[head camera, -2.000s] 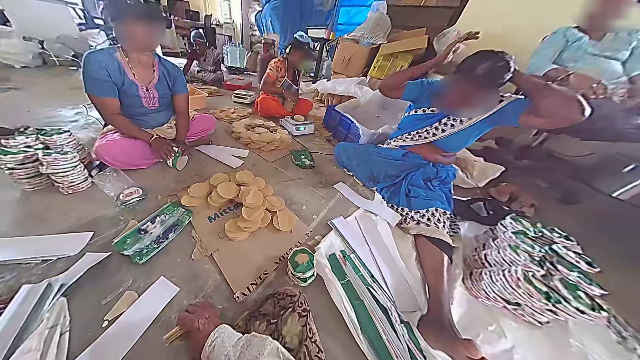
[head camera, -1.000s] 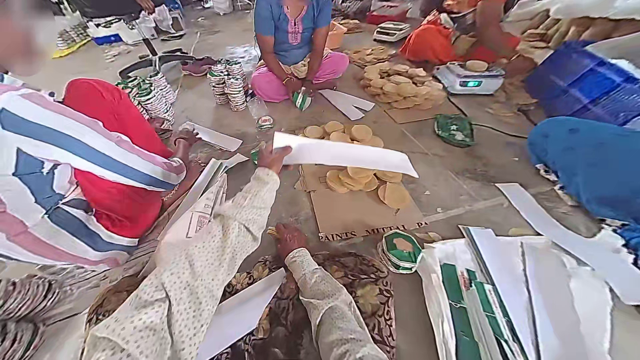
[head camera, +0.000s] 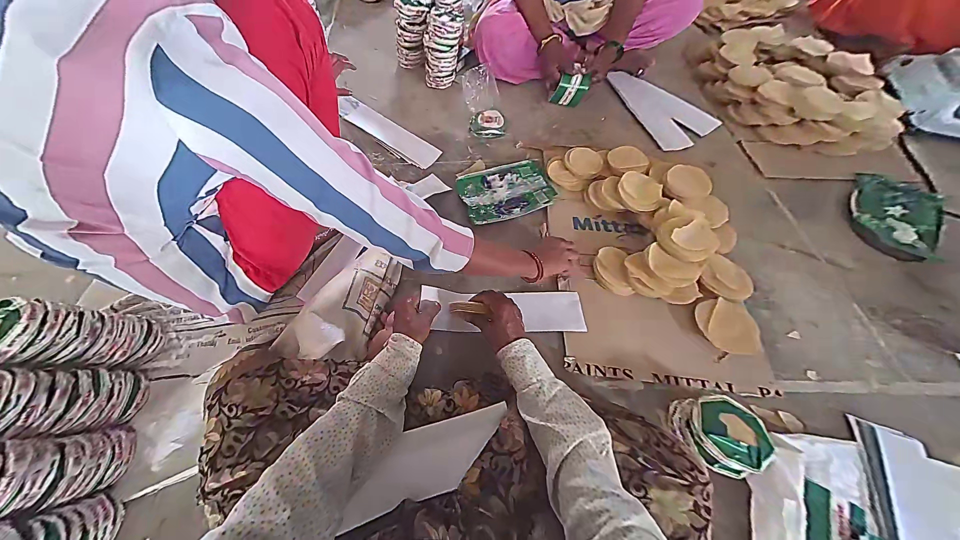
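A long white paper strip (head camera: 553, 310) lies across the floor before me. My left hand (head camera: 412, 319) holds its left end between thumb and fingers. My right hand (head camera: 499, 319) grips a small stack of thin round tan discs (head camera: 469, 307) over the strip's middle. Heaps of the same tan discs (head camera: 675, 255) rest on a cardboard sheet (head camera: 645, 337) to the right. Another white sheet (head camera: 431, 457) lies on my patterned lap.
A co-worker's hand (head camera: 556, 257) touches the cardboard's left edge. Green printed wrap (head camera: 506, 191) lies beyond. Stacks of round packets (head camera: 71, 397) stand at left; an octagonal green packet (head camera: 731, 435) and printed sheets (head camera: 832, 480) are at right. Another person's hands hold a green packet (head camera: 571, 88).
The white strip, raised in my left hand a second ago, is down on the floor. My right hand has moved onto it with discs. The co-worker's arm has reached across to the cardboard.
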